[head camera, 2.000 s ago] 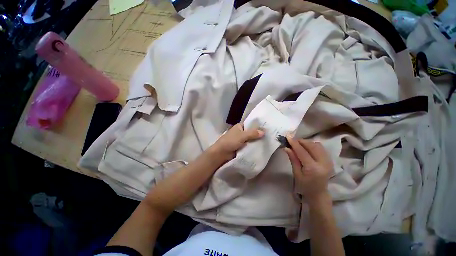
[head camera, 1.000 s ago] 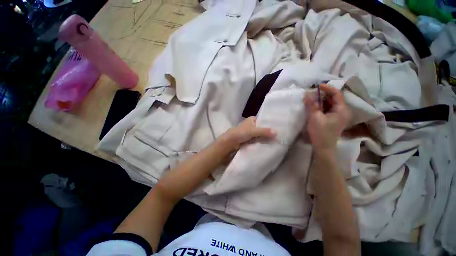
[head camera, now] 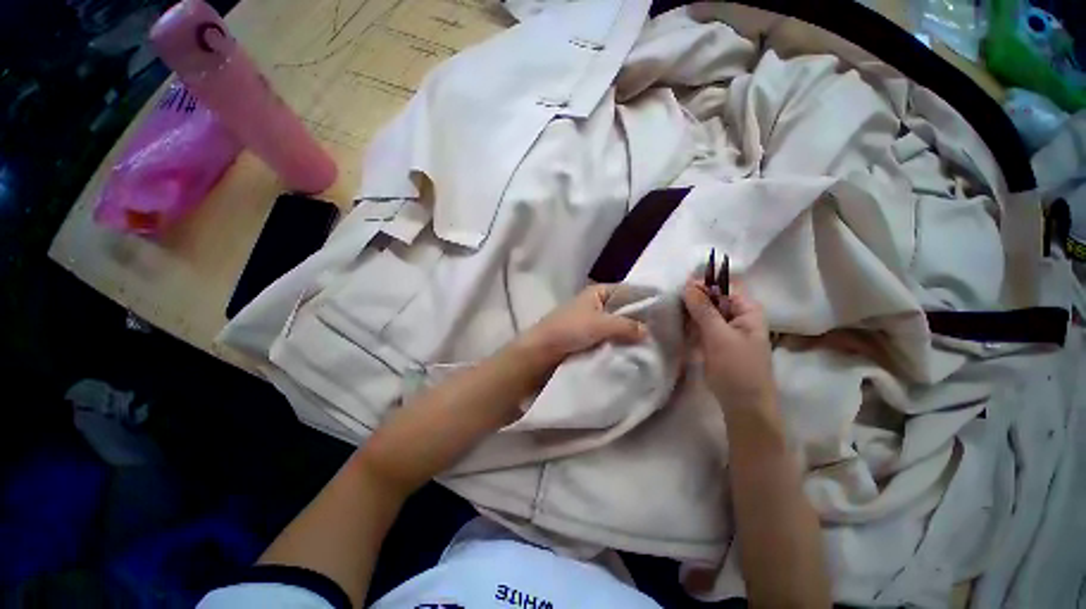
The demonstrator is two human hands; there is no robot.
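Observation:
The cream jacket (head camera: 476, 309) lies heaped in front of me, with a dark contrast band (head camera: 640, 232) near my hands. My left hand (head camera: 592, 324) grips a fold of the cream fabric, thumb on top. My right hand (head camera: 729, 339) is just to its right and holds the small dark thread snips (head camera: 717, 274). The two blades point away from me and stand apart over the pale fabric. The right fingertips are close to the cloth; whether they also pinch it I cannot tell.
A pink bottle (head camera: 256, 101), a pink plastic bag (head camera: 167, 167) and a black phone-like object (head camera: 281, 253) lie on the wooden table (head camera: 143, 256) at the left. More cream garments (head camera: 1036, 440) hang or lie at the right edge. A green item (head camera: 1034, 57) is at the top right.
The right hand has come down and left from the fabric's upper edge, and the snips' open blades now show clearly. The fabric held by the left hand is folded differently, with its upper part lying flatter.

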